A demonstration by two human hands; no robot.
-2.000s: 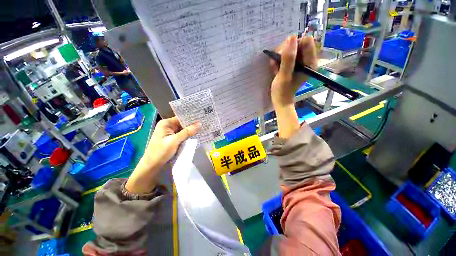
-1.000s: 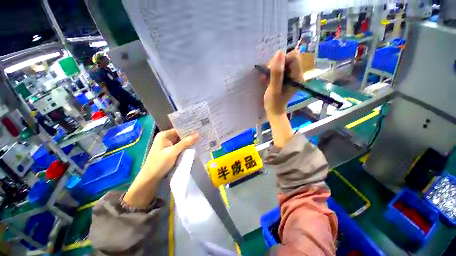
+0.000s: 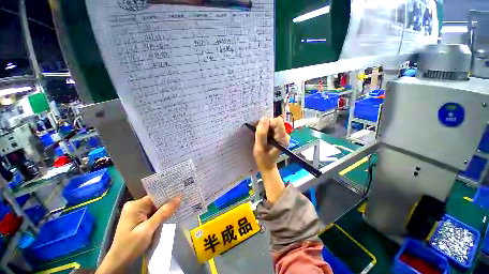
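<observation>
The production record sheet (image 3: 182, 85), with a ruled table and handwriting, hangs upright in front of me. My left hand (image 3: 140, 227) pinches a small printed material label (image 3: 174, 187) against the sheet's lower left part. My right hand (image 3: 272, 143) holds a black pen (image 3: 295, 158), its tip over the right part of the sheet's ruled rows; I cannot tell if it touches. A white paper strip (image 3: 162, 251) hangs below my left hand.
A yellow sign (image 3: 225, 231) is on the frame below the sheet. A grey machine cabinet (image 3: 423, 128) stands at right, with blue bins of red pieces (image 3: 421, 263) and silvery pieces (image 3: 454, 241) below. Blue bins (image 3: 59, 233) are on the left bench.
The view has tilted up and turned right, so more of the sheet's top and the machine shows. The person at left is out of view. Both hands keep hold of label and pen.
</observation>
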